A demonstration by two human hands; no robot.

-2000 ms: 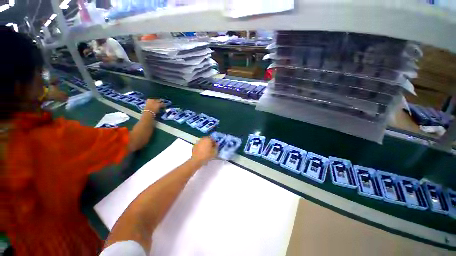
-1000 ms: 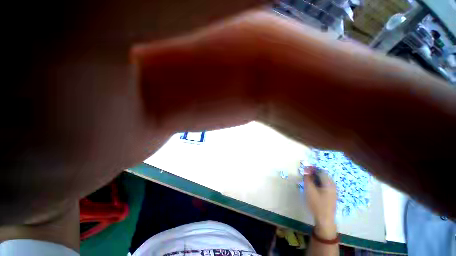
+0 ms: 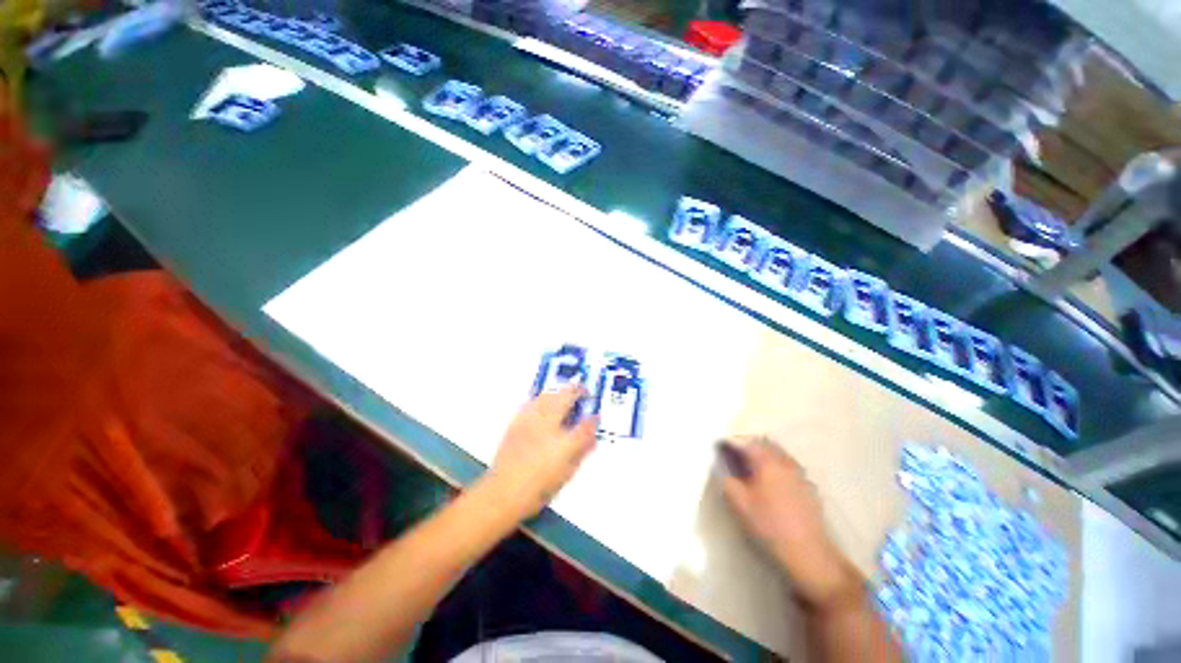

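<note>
Two flat units with pale blue rims, a left one (image 3: 561, 368) and a right one (image 3: 622, 399), lie side by side on the white sheet (image 3: 427, 272). My left hand (image 3: 541, 447) has its fingers on the lower end of the left unit, covering part of it. My right hand (image 3: 784, 508) is blurred, to the right of the units over the brown board (image 3: 829, 421). It holds a short dark tool (image 3: 734, 457), pointing left; its tip is unclear. A heap of small pale blue pieces (image 3: 971, 563) lies right of my right hand.
A pale rail (image 3: 622, 223) separates the bench from the green conveyor (image 3: 635, 162), which carries rows of units (image 3: 865, 301). Tall layered trays (image 3: 855, 104) stand beyond. A person's orange clothing (image 3: 156, 427) is close at left. A white wrapper (image 3: 266, 84) with a unit lies upper left.
The large blurred arm that covered the view is gone. My right hand has moved left, away from the heap. My left hand, which held two units at the rail earlier, is now at the sheet.
</note>
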